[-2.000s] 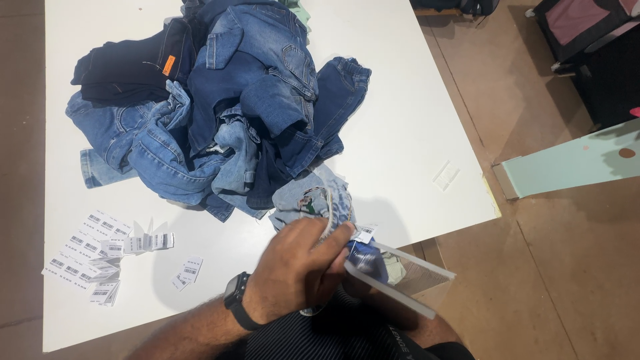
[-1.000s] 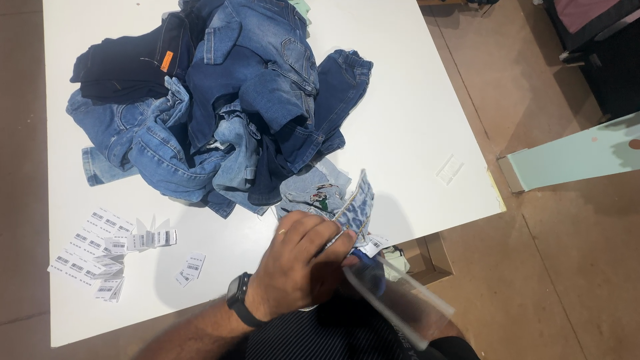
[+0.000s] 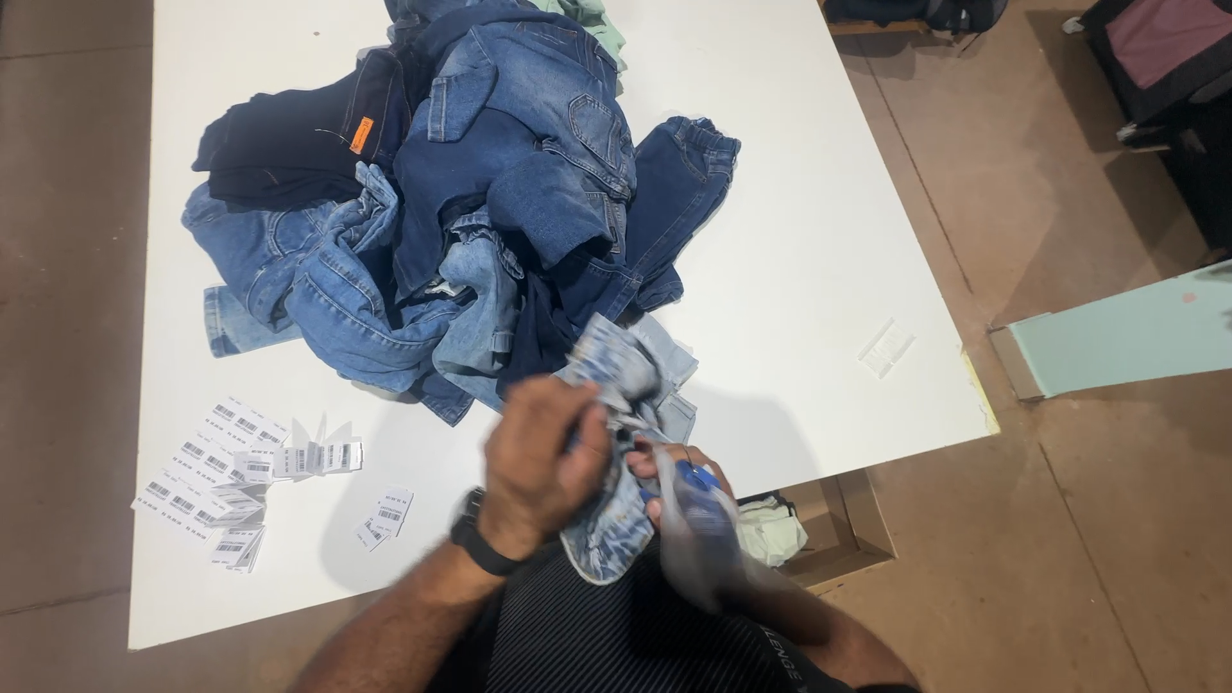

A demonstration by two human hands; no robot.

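Note:
My left hand (image 3: 544, 452), with a black watch (image 3: 484, 539) at its wrist, is blurred and closed on a light blue mottled denim garment (image 3: 608, 539). My right hand (image 3: 674, 467) is to its right, at the garment's other side, its fingers around a blue tool (image 3: 701, 474) that looks like a tagging gun. Blurred translucent strips (image 3: 695, 549) hang from that hand. Beyond my hands lies a pile of folded and crumpled jeans (image 3: 539, 106), one dark pair bearing an orange tag (image 3: 362, 136).
Printed barcode labels (image 3: 221, 472) lie fanned at the white table's (image 3: 770, 241) left, with a few more (image 3: 388, 517) nearer me. Clear plastic fasteners (image 3: 885, 347) lie at the right. Below the table edge is an open cardboard box (image 3: 847, 529) holding pale cloth.
The mottled garment has been raised and turned between my hands, and now hangs down toward my lap. My left hand has moved slightly away from me. The translucent strips have swung downward.

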